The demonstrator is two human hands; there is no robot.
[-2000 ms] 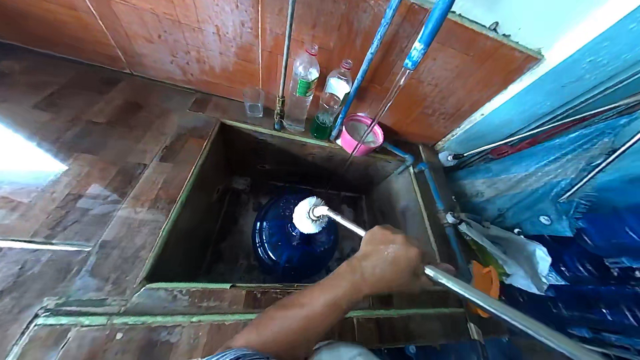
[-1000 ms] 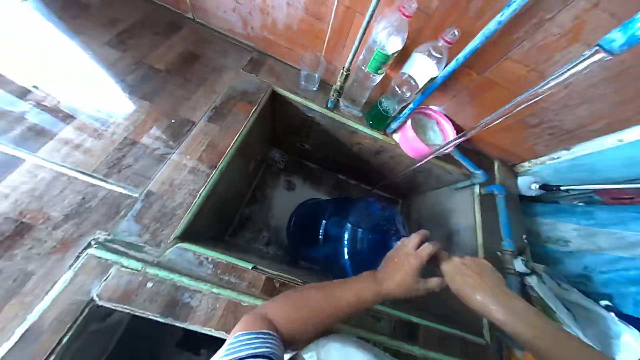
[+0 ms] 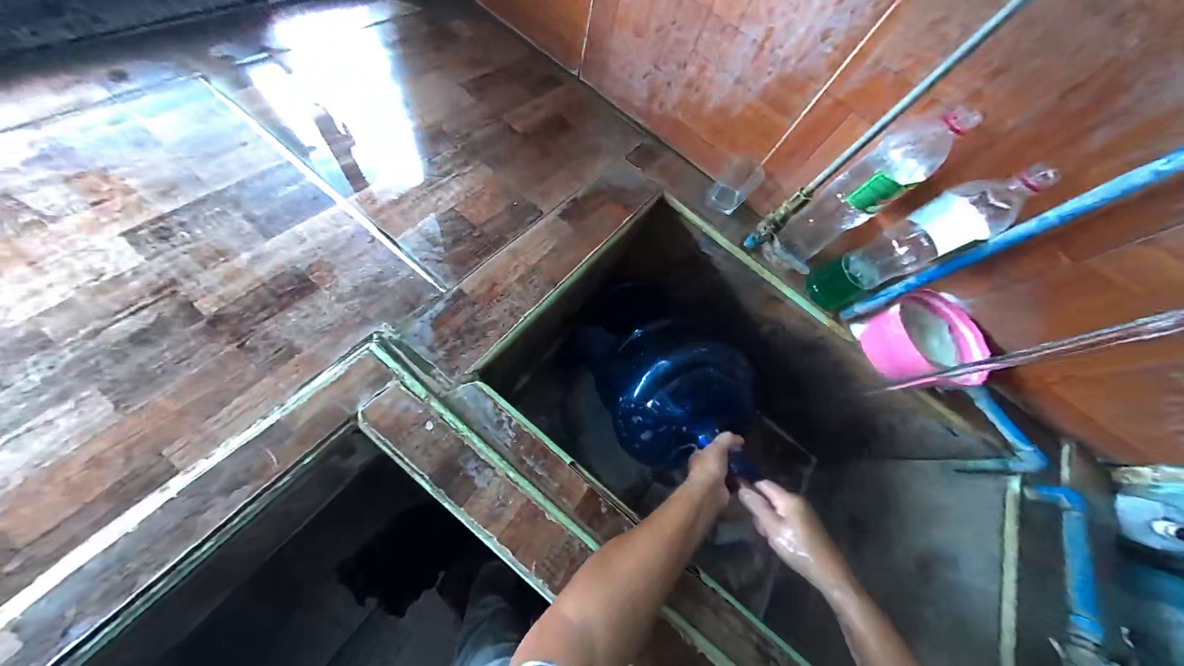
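A large blue plastic water jug (image 3: 684,388) lies tilted inside the sunken tiled basin (image 3: 564,296), its neck toward me. My left hand (image 3: 712,462) grips the jug at its neck. Close beside it, my right hand (image 3: 782,523) has its fingers at the mouth of the jug; whether they close on the rim is hard to tell. A stream of water (image 3: 1064,349) crosses in from the right and passes over the rim of a pink plastic bucket (image 3: 893,342).
On the basin's far ledge stand a clear cup (image 3: 735,185), two clear plastic bottles (image 3: 888,185) and a green container (image 3: 832,282). Blue pipes (image 3: 1027,231) run along the orange tiled wall. A second dark opening (image 3: 370,546) lies at lower left.
The white round brush on a metal pole, held two seconds ago, is out of view. Both hands have moved onto the neck end of the jug, which was upright earlier. The view has turned.
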